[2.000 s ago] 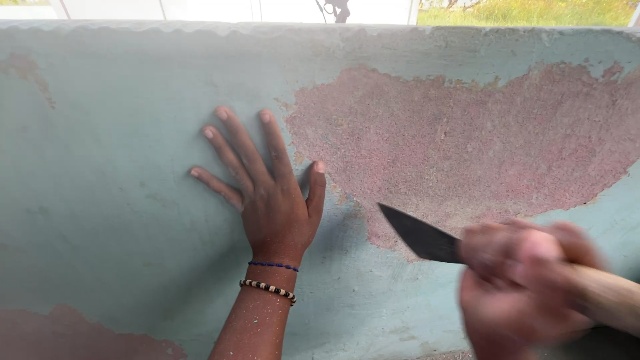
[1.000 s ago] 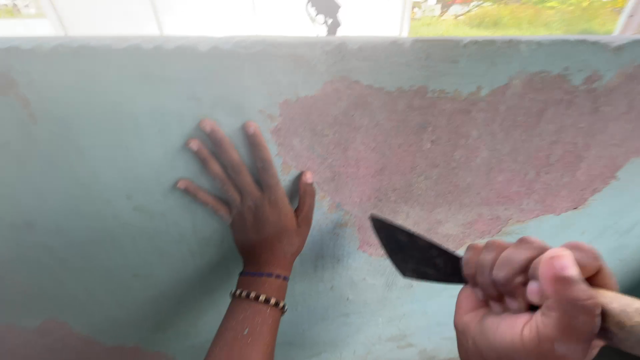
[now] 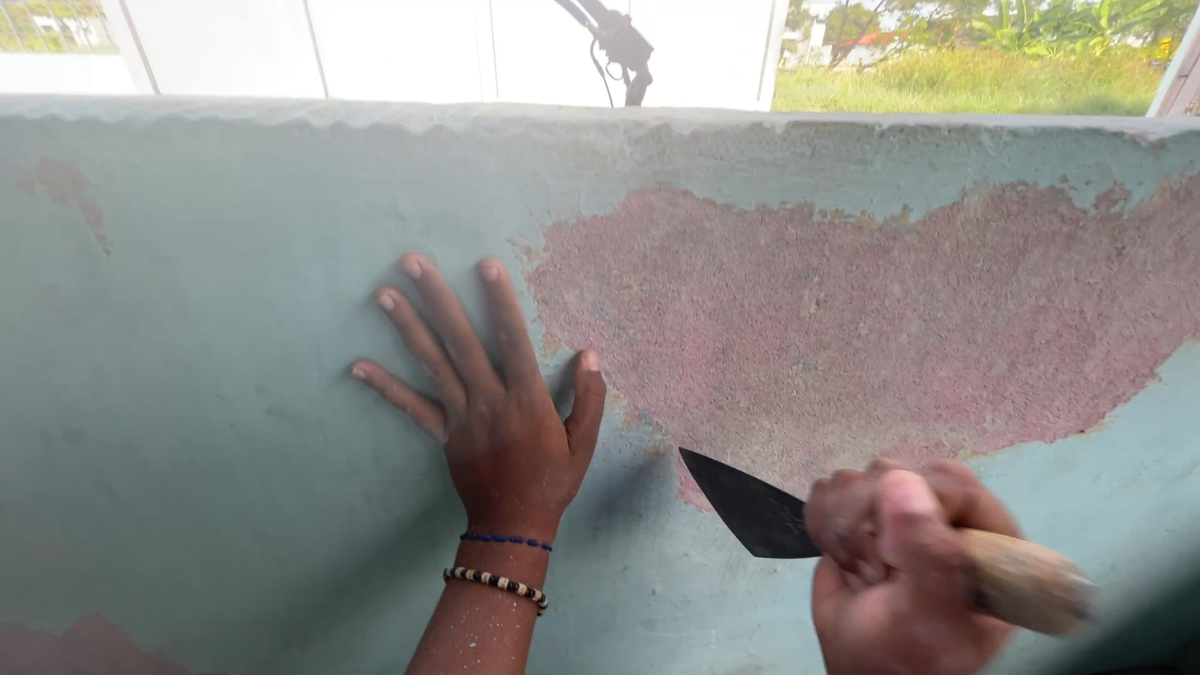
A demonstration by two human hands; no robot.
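My left hand [image 3: 511, 445] rests with fingers spread on the pale green painted wall [image 3: 234, 375], its thumb at the left edge of a rough pinkish bare patch [image 3: 844, 319]. Two beaded bracelets circle that wrist, and pale specks dot the forearm. My right hand [image 3: 914, 562], slightly blurred, is closed around a pointed trowel with a dark metal blade [image 3: 759, 506] and a wooden handle [image 3: 1027, 581]. The blade's tip points up and left at the patch's lower left edge; whether it touches the wall I cannot tell.
The wall's top ledge [image 3: 450, 109] runs across the view. Behind it stand white panels [image 3: 403, 47], a dark mechanical object [image 3: 623, 47] and grass with plants [image 3: 966, 80]. Smaller bare patches show at the upper left [image 3: 70, 192] and lower left [image 3: 94, 647].
The trowel's blade looks broader one second ago and narrower now, so its angle has shifted within my right hand's grip. My left hand stays spread on the wall.
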